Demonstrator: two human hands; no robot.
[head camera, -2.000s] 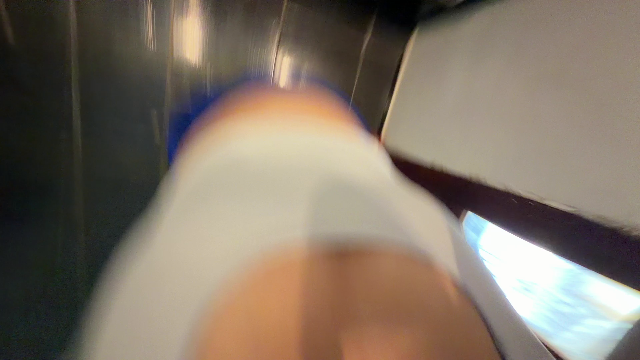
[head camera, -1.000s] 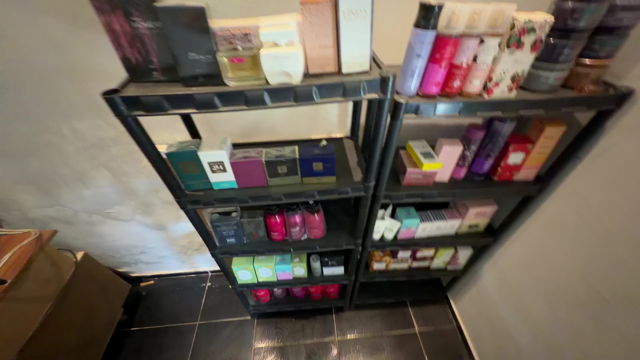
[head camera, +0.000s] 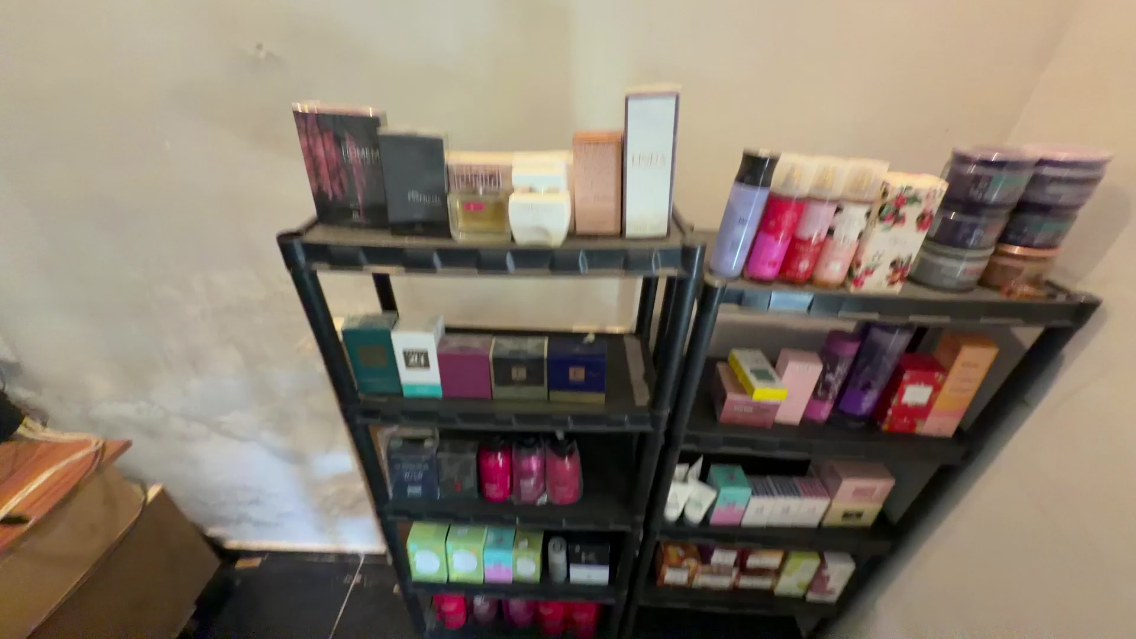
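Neither my left hand nor my right hand shows in the head view. Two black plastic shelving units stand side by side, the left one (head camera: 497, 259) and the right one (head camera: 896, 306). A tall white box (head camera: 650, 164), a copper-coloured box (head camera: 597, 182) and a clear perfume bottle (head camera: 479, 213) stand on the left unit's top. On the right unit's top are a lilac bottle with a black cap (head camera: 742, 217), pink and red bottles, a floral box (head camera: 898, 232) and stacked round jars (head camera: 967, 226). Boxes and bottles fill parts of the lower shelves, among them a blue box (head camera: 577, 368).
A plastered wall (head camera: 177, 177) rises behind the shelves, and another wall (head camera: 1083, 426) runs along the right. At the lower left are a wooden top (head camera: 62, 470) with a cable on it and a brown panel (head camera: 133, 568). The floor (head camera: 293, 599) has dark tiles.
The view has swung from a blurred look down at a white garment and dark floor to the shelves, which now appear closer. No hand is plainly seen moving.
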